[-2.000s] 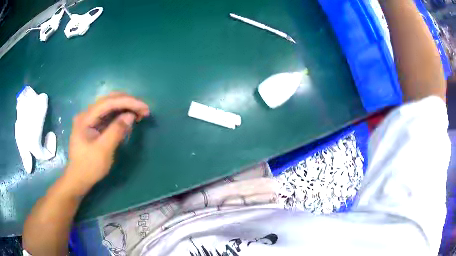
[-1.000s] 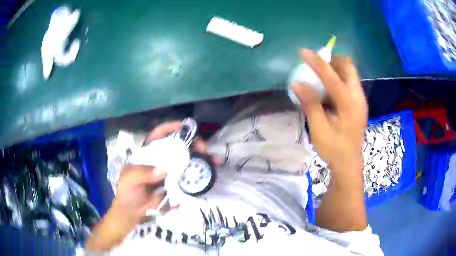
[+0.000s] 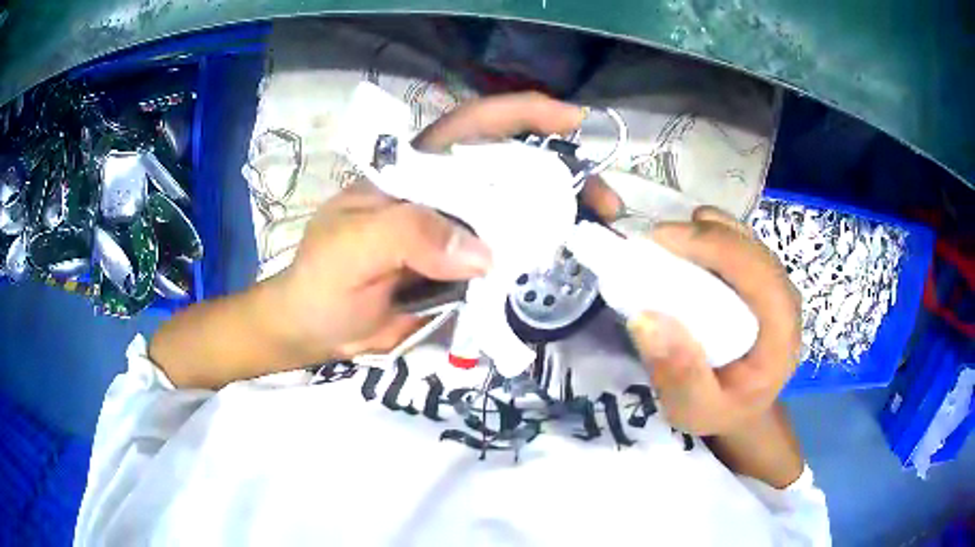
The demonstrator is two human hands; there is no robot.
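The white model motorcycle body (image 3: 497, 192) is held above my lap, with a black-tyred wheel with a silver hub (image 3: 551, 299) on its lower right, a bent wire loop at the upper right and a small red spot low down. My left hand (image 3: 374, 256) grips the body from the left, thumb on top and fingers behind. My right hand (image 3: 727, 321) is shut on the white glue bottle (image 3: 684, 294). The bottle lies tilted, its narrow end against or just over the body beside the wheel. The nozzle tip cannot be made out.
The green bench edge (image 3: 684, 43) curves across the top. A blue bin of shiny silver and dark green parts (image 3: 118, 203) is at the left. A blue bin of small white parts (image 3: 839, 278) is at the right, with a red crate (image 3: 952, 267) beyond it.
The left hand has brought the body up and nearer the middle. The right hand has carried the bottle from the bench edge down to the body and tilted it over. The view has tipped down towards the lap.
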